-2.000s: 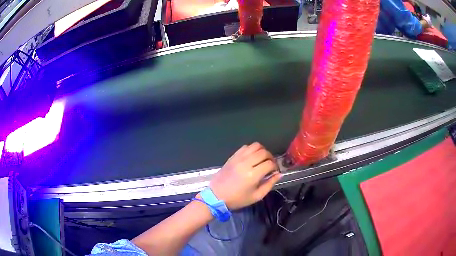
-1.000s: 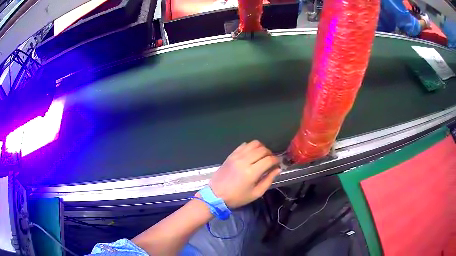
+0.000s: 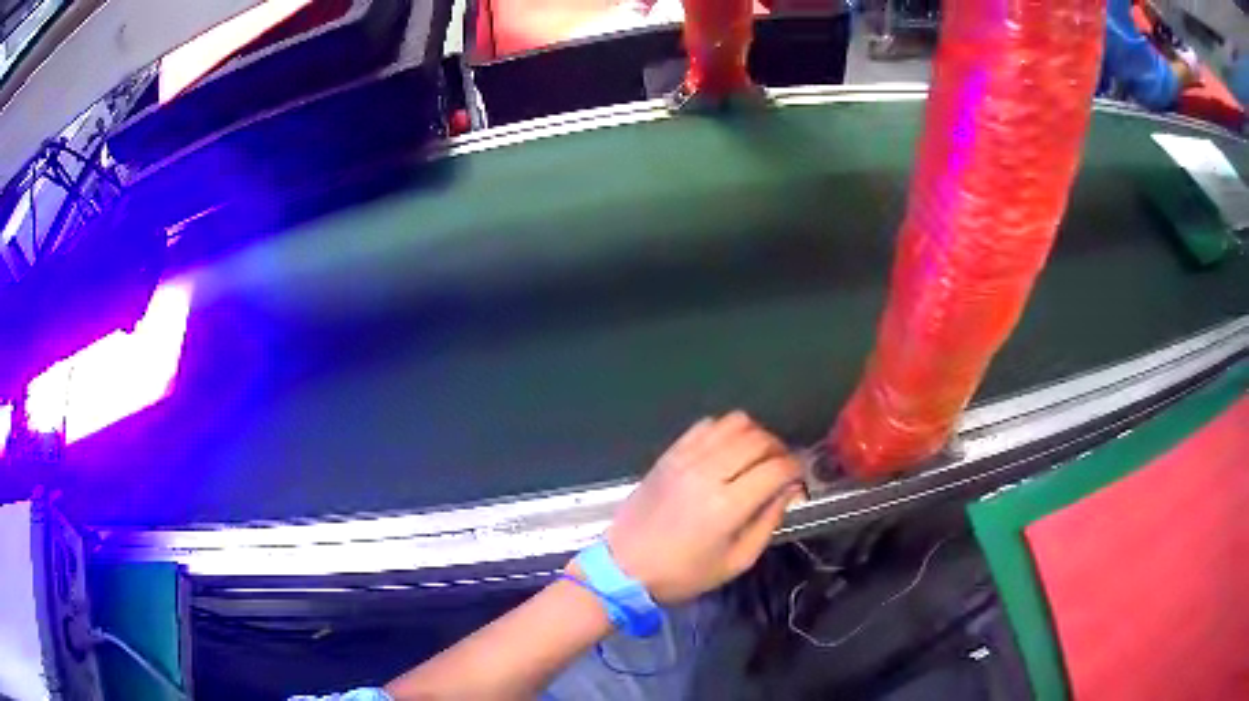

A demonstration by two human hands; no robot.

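My left hand (image 3: pixel 712 510) rests at the near silver rail (image 3: pixel 411 537) of the conveyor, just left of the foot of a post wrapped in red-orange film (image 3: pixel 979 233). Its fingers are curled and the fingertips touch the rail next to the post's base. Whether they pinch something small cannot be told. A blue wrist strap (image 3: pixel 616 589) with a thin blue cord is on that wrist. My right hand is not in view.
The dark green conveyor belt (image 3: pixel 548 342) runs across, with a purple-white glow (image 3: pixel 117 370) at far left. A white sheet and green item (image 3: pixel 1189 219) lie far right. A red mat (image 3: pixel 1164 548) covers the green-edged table at lower right. Another person's blue sleeve (image 3: pixel 1140 62) shows top right.
The whole view has shifted, so the post, rail and left hand appear slightly further right and lower. The left hand stays beside the post's foot.
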